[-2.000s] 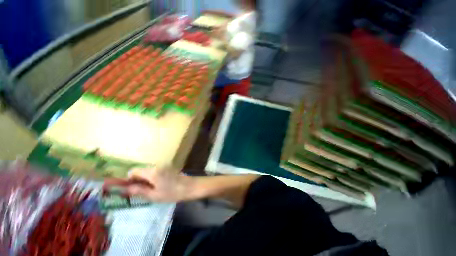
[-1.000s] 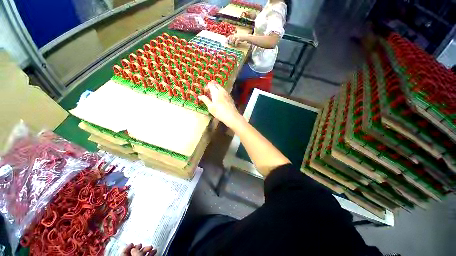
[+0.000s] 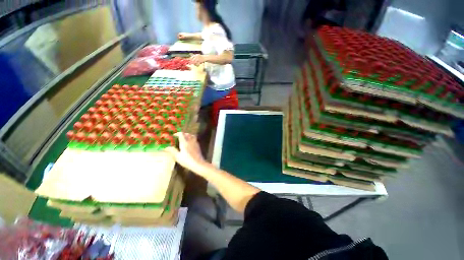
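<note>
Rows of finished assemblies (image 3: 129, 117), red loops standing on green bases, cover the far part of a tan cardboard sheet (image 3: 109, 175) on a stack. My right hand (image 3: 187, 151) is at the near right corner of the rows, fingertips at the end of the front green strip. Blur hides whether it grips anything. My left hand is out of the picture. A blurred heap of red curved pieces (image 3: 71, 246) lies at the bottom left, cut off by the edge, beside a crinkled plastic bag (image 3: 25, 238).
Tall stacked loaded boards (image 3: 351, 117) stand on the white-edged, green-topped side table (image 3: 252, 144) at right. A whitish patterned sheet (image 3: 147, 238) lies in front of the cardboard stack. Another person (image 3: 219, 56) works at the bench's far end, near more red pieces (image 3: 175, 63).
My right hand has moved forward from the near front to the rows' corner, where it stays. My left hand, at the bottom edge one second ago, is out of view. The camera view has shifted.
</note>
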